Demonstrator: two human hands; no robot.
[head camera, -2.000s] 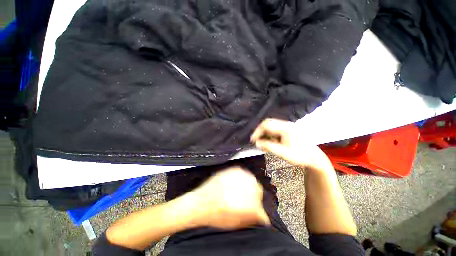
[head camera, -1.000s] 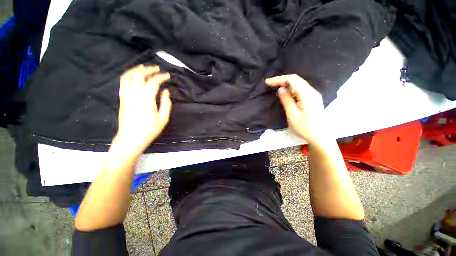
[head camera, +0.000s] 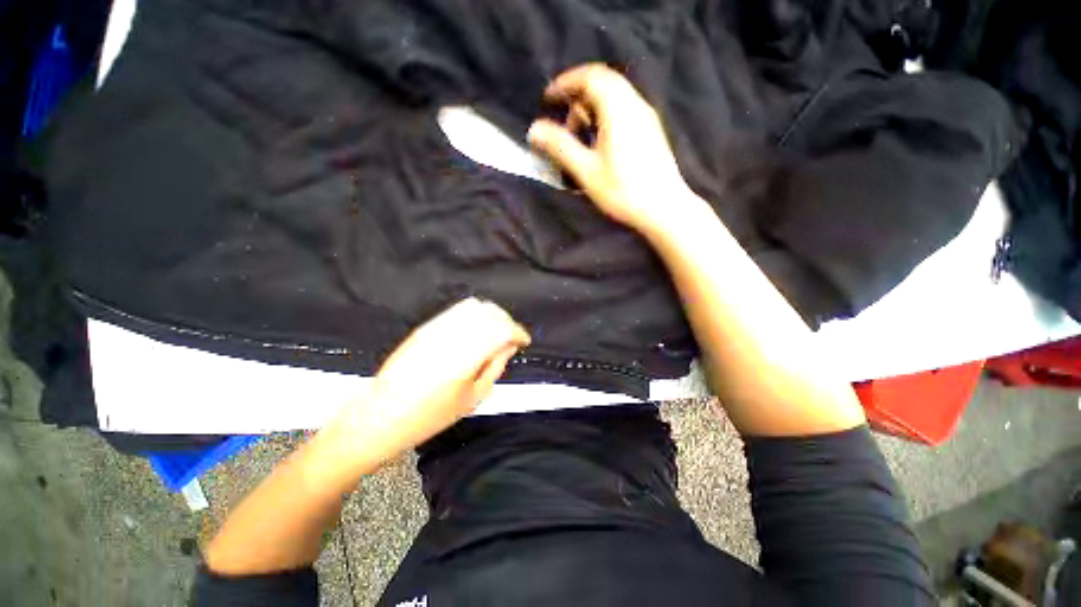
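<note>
A black jacket (head camera: 273, 225) with small light specks lies spread before me. Its front zip (head camera: 569, 364) runs along the near edge as a line of small glinting teeth. My left hand (head camera: 456, 356) is curled at this edge, its fingers closed on the cloth by the zip. My right hand (head camera: 611, 148) is over the middle of the jacket, at the right end of an oval gap (head camera: 492, 145) that shows white table. Its fingers are curled; whether they hold snips or cloth is hidden. No thread can be made out.
The white tabletop (head camera: 225, 385) shows along the near edge. Another black garment (head camera: 1049, 178) with a metallic pull (head camera: 1003, 255) lies at the right. Red stools (head camera: 925, 403) stand below right. A blue crate (head camera: 196, 460) is below left. Metal-framed items (head camera: 1008, 569) sit on the floor at the lower right.
My left hand has moved right and nearer, from the panel to the zip edge. My right hand has moved away from me and left. The jacket has shifted right and its gap is wider.
</note>
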